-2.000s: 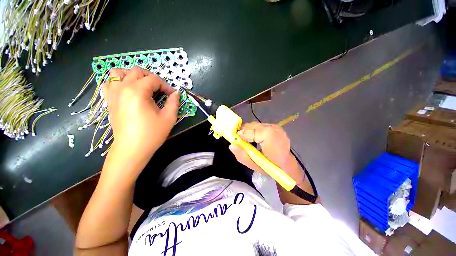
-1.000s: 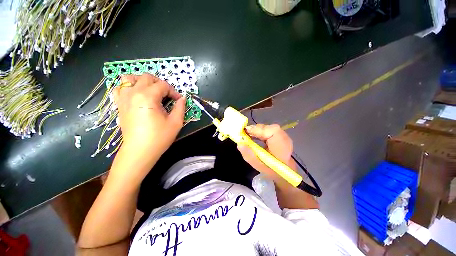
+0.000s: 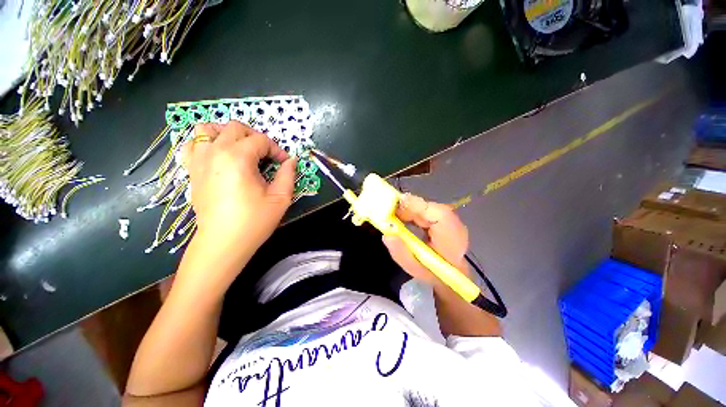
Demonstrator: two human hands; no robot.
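Note:
The green PCB panel [image 3: 275, 116] lies flat on the dark bench, with rows of white and dark-centred rings. Lead wires [image 3: 163, 208] fan off its left side. My left hand [image 3: 239, 179] lies over the panel, thumb and index finger pinched near its right part. A thin lead wire seems to be between the fingertips, but it is too small to tell. My right hand [image 3: 430, 230] is closed around the yellow soldering iron [image 3: 414, 250]. The iron's metal tip points up-left and reaches the panel's right part, close beside my left fingertips.
A wire bundle [image 3: 36, 163] lies at the left. Wired panels [image 3: 103, 40] covered with wires are at the upper left. The tip-cleaning tin [image 3: 440, 12] and fume fan [image 3: 557, 24] stand at the back. A blue crate [image 3: 611, 318] and cartons [image 3: 665, 230] are on the floor at right.
The view has shifted, so the tin and fan show more. The iron's tip is slightly lower and further right on the panel than a second ago. Both hands keep their hold.

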